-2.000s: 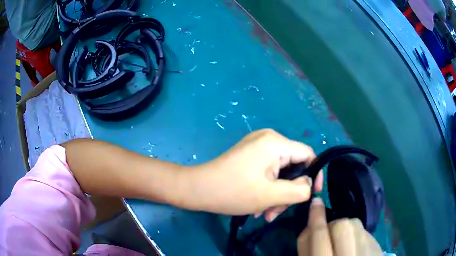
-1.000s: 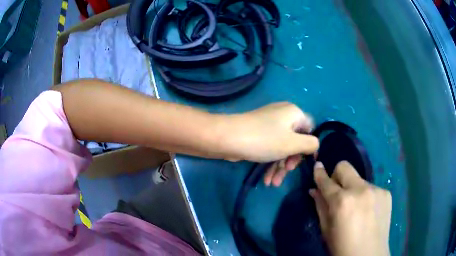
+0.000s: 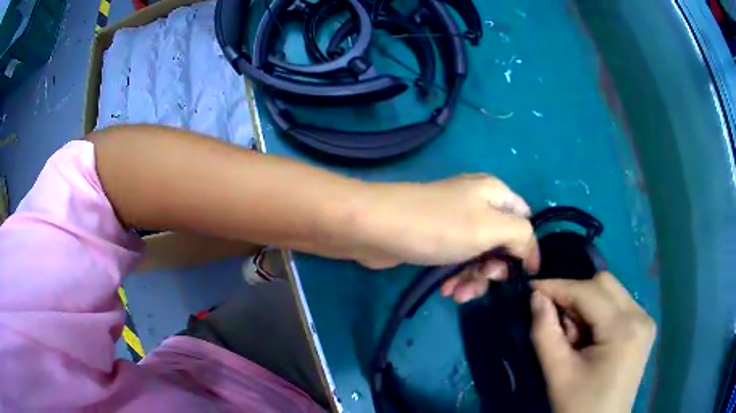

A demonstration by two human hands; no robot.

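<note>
A black headphone headband (image 3: pixel 401 316) lies in a curve on the blue-green bench, its upper end under my left hand (image 3: pixel 460 230). My left hand is closed on that end, where the headband meets a black yoke (image 3: pixel 567 214). My right hand (image 3: pixel 593 339) is beside it, thumb and fingers pinched close to the joint; what lies between those fingertips is hidden. Black ear cups (image 3: pixel 504 355) show below and beside the joint, dark and hard to tell apart.
Headband assemblies (image 3: pixel 363 141) lie heaped at the bench's left edge, with thin wires among them. A brown carton (image 3: pixel 95 89) with wrapped white-grey sleeves (image 3: pixel 173 77) stands left of the bench. The green conveyor (image 3: pixel 646 73) curves along the right.
The view has swung left and down since two seconds ago. My hands stay at the joint; my right hand has shifted slightly right and down in view over the last second.
</note>
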